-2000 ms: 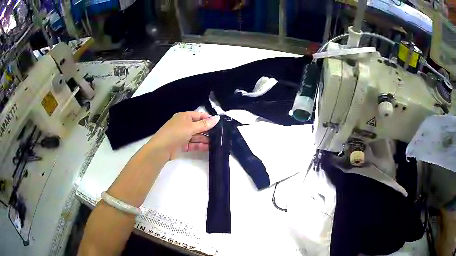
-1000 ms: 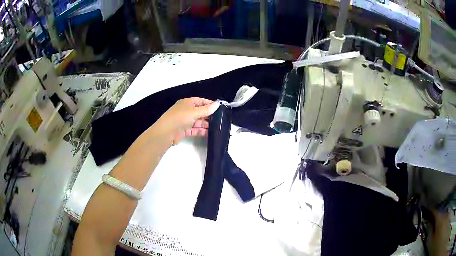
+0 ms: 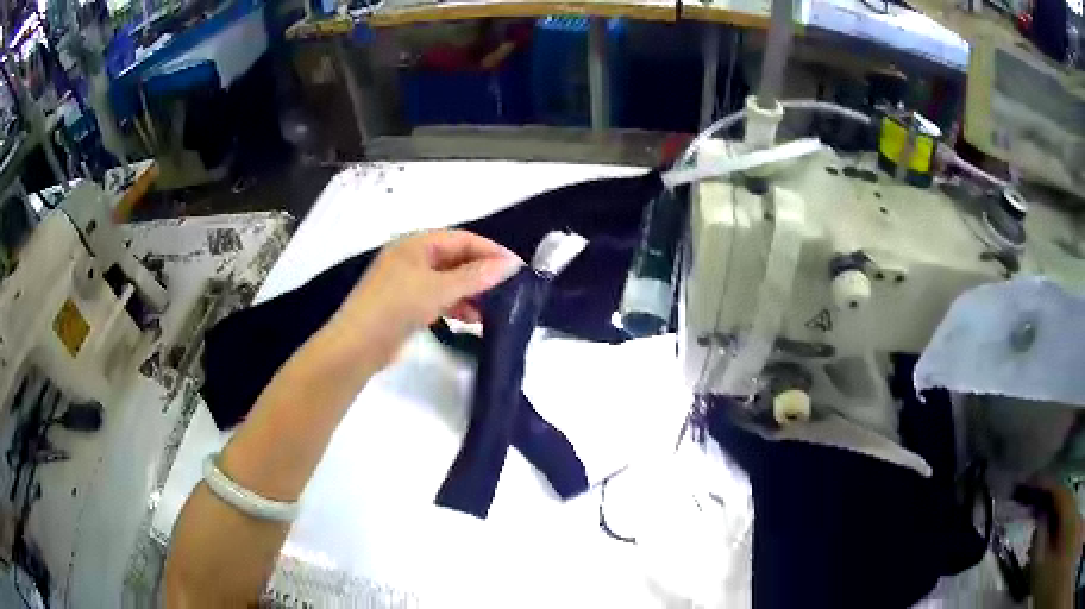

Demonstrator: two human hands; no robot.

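My left hand (image 3: 434,286) pinches the top end of a narrow dark strip (image 3: 490,410) between thumb and fingers. The strip hangs down over the white table, tilted to the lower left. A second dark strip end (image 3: 552,457) shows behind it, angled to the lower right. A small crumpled white piece (image 3: 559,252) sticks up beside the fingertips. My right hand (image 3: 1054,541) is small, blurred and cut off at the right edge; its fingers cannot be made out.
A long dark panel (image 3: 280,327) lies across the back and left of the table. The machine head (image 3: 761,262) stands right, with a large dark garment panel (image 3: 833,512) below it. A dark green tube (image 3: 652,268) hangs left of the head. Another machine (image 3: 83,345) stands left.
The view has shifted, showing more of the background. The held strip has swung from hanging straight to tilting lower left. The white piece now stands bunched by the fingertips.
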